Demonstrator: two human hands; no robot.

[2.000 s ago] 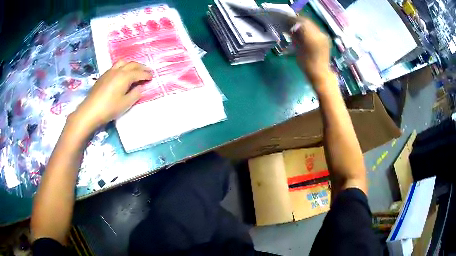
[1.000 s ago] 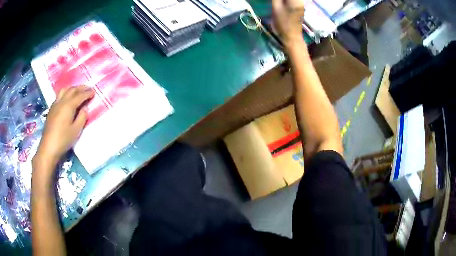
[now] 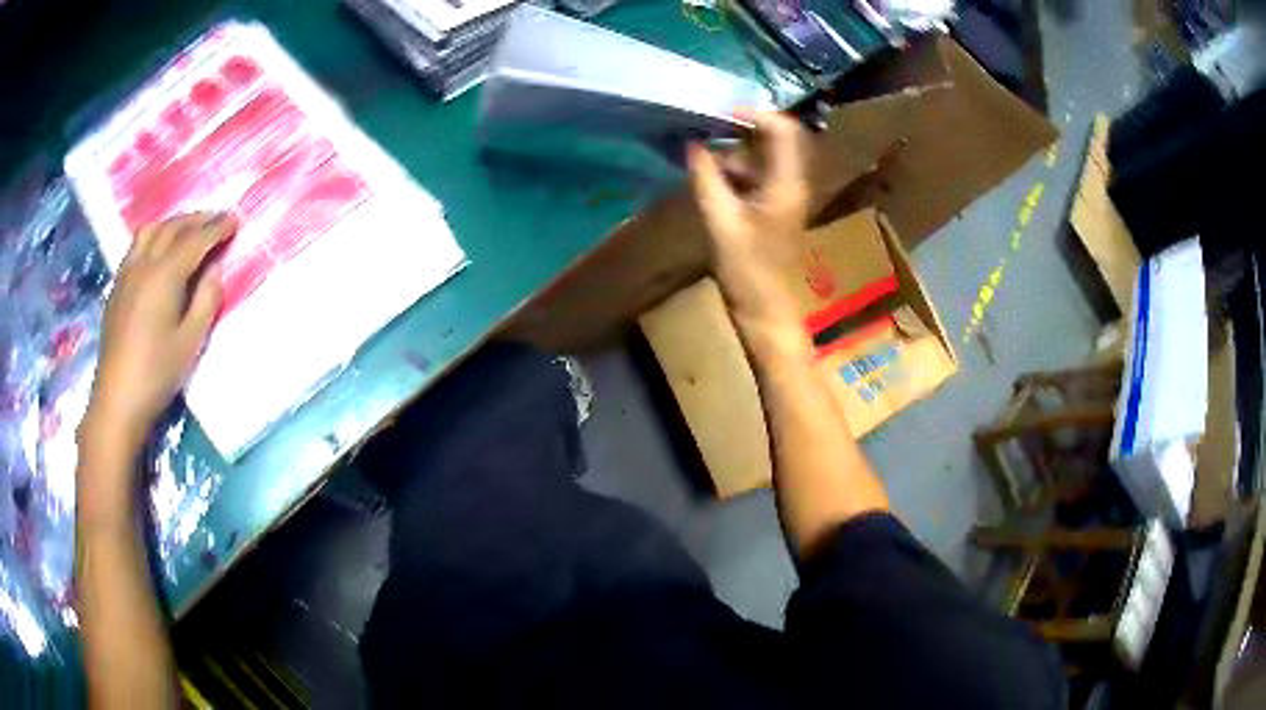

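The bag stack, white with red blocks and round marks, lies on the green bench at the left. My left hand rests on its left side with bent fingers, holding nothing that I can see. My right hand is blurred above the bench's front edge. Its fingers are at the right end of a pale grey-white oblong item, also blurred, which may be booklets. That item hides part of the bench. The booklet pile is cut off by the top edge.
Shiny filled bags lie left of my left arm. An open brown carton with a red and black stripe stands on the floor, partly behind my right arm. A white box with a blue stripe and wooden frames are at the right.
My right hand has come back left and down from the far right of the bench, now with the pale item. My left hand stays on the bag stack. The view has shifted right.
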